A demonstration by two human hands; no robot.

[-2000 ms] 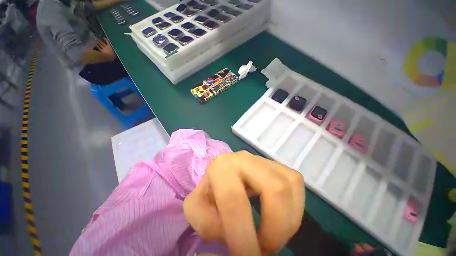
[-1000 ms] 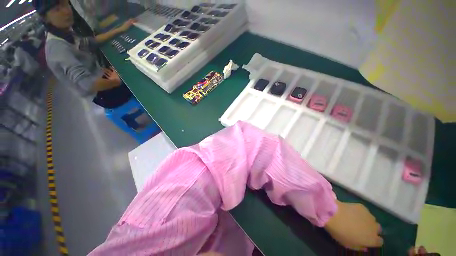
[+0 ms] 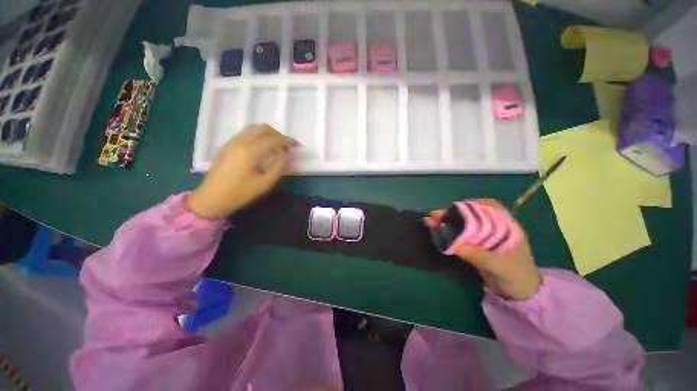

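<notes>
My right hand (image 3: pixel 500 256) holds a stack of several pink smartwatch units (image 3: pixel 483 227) above the right part of the black mat strip (image 3: pixel 397 240); a black glass face shows at the stack's left end. My left hand (image 3: pixel 248 169) is over the front left edge of the foam tray (image 3: pixel 451 166), slightly blurred; no object shows in it and its fingers are curled, partly hidden. Two units with lit white screens (image 3: pixel 322 224) lie side by side on the mat. In the tray's back row are two dark units (image 3: pixel 266 57) and three pink ones (image 3: pixel 342 57).
One pink unit (image 3: pixel 507 103) is in the front row's right pocket. A thin pen or brush (image 3: pixel 540 182) lies by yellow paper sheets (image 3: pixel 596 198), with a purple box (image 3: pixel 648 122) beyond. At left are a patterned strip (image 3: pixel 126 122), crumpled white scrap (image 3: pixel 155 61) and second tray stack (image 3: pixel 72 99).
The view has swung right and down onto the bench. Both hands, the mat, the two lit watches and the held stack now show; the seated person is out of view.
</notes>
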